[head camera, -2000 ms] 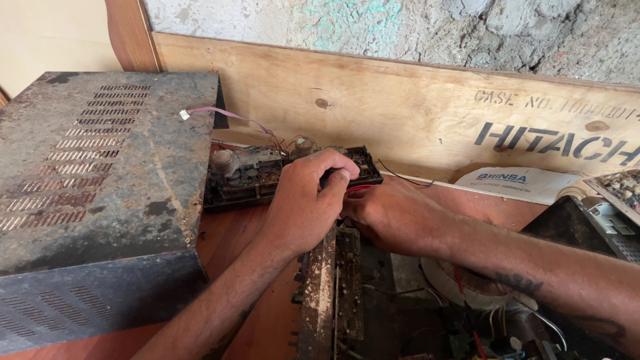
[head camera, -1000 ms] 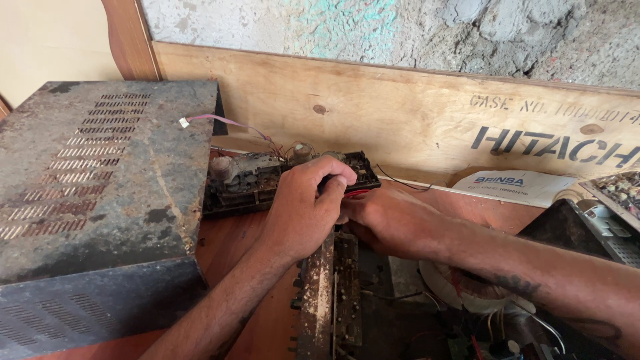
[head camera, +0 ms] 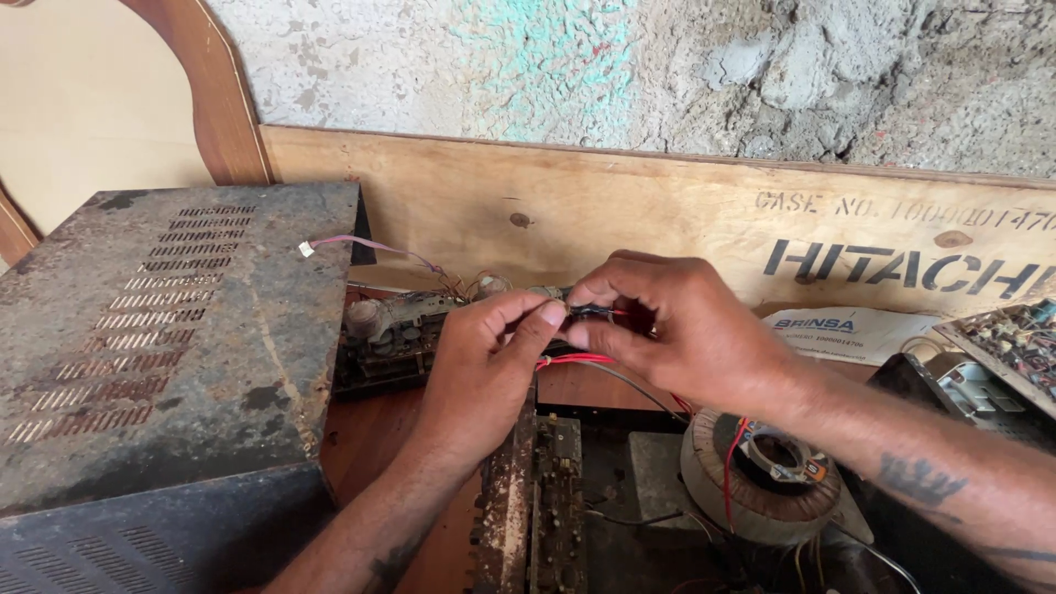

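Note:
My left hand (head camera: 495,355) pinches the end of a dark wire between thumb and forefinger. Close against it, my right hand (head camera: 660,322) grips a short black sleeved part with a red wire (head camera: 620,313). Just below the fingers, red wires (head camera: 577,359) bundled with a tie run toward an opened electronic chassis. In that chassis lie a toroidal transformer (head camera: 763,470), a long circuit board (head camera: 559,503) and a rusty metal heatsink or rail (head camera: 507,511). Behind my left hand rests a dirty black panel assembly (head camera: 396,338) with a thin cable ending in a white connector (head camera: 306,248).
A rusty vented metal cover (head camera: 289,330) stands at the left. A wooden board (head camera: 511,223) with stencilled print runs along the rough wall. At the right are a printed paper or sack (head camera: 825,334) and a tray of small electronic parts (head camera: 1006,355).
Both hands have lifted from the panel assembly, and the wires between the fingers now show. The right hand has turned. The view has shifted, with the transformer now plainly visible.

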